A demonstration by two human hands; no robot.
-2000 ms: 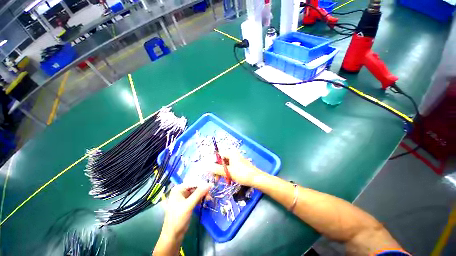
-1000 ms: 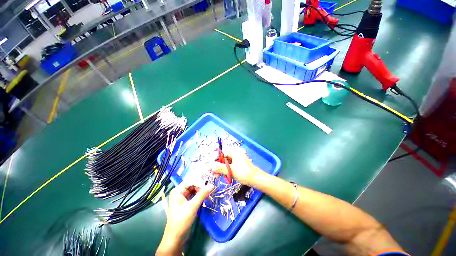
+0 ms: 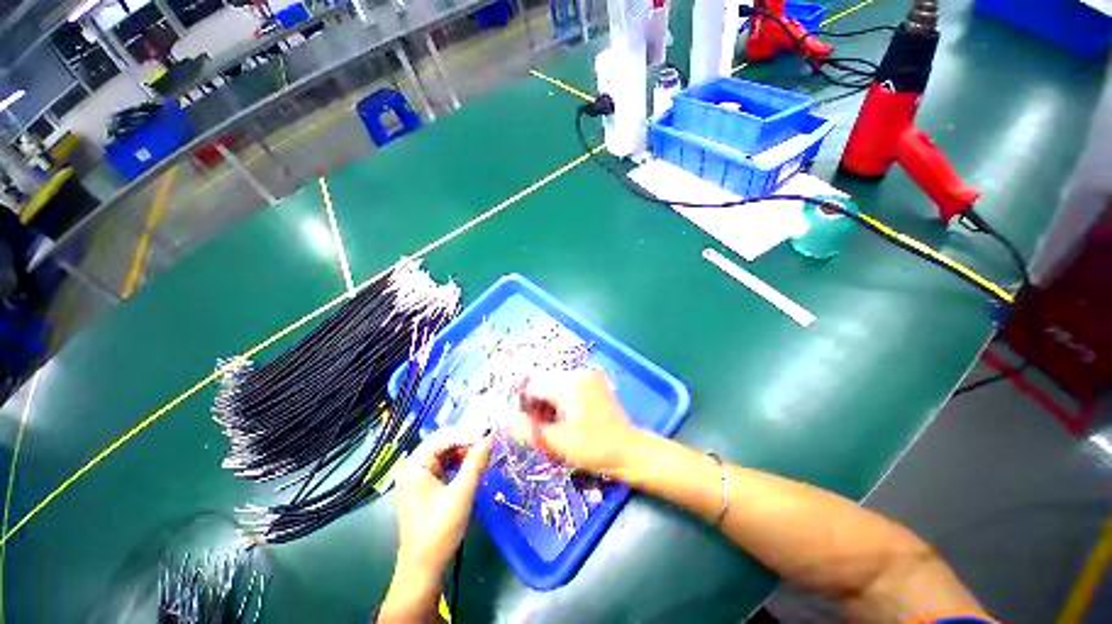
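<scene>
The blue tray holds a loose heap of small white and silvery pieces. My left hand is over the tray's near left side, thumb and finger pinched on the end of a black cable, whose length shows below the hand. My right hand is over the middle of the tray, fingers curled close to the left fingertips. Only a blurred bit of red shows at its fingers; the rest of the red-handled cutters is hidden. A thick cable bundle lies left of the tray, some cables against its edge.
A second cable bundle is at the lower left. A pale strip lies right of the tray. Farther back are white paper, a green pot, blue bins, a red heat gun and a black power cord.
My right hand has turned, and the dark tip and red handles of the cutters no longer show clearly. My left fingertips have shifted slightly left and up.
</scene>
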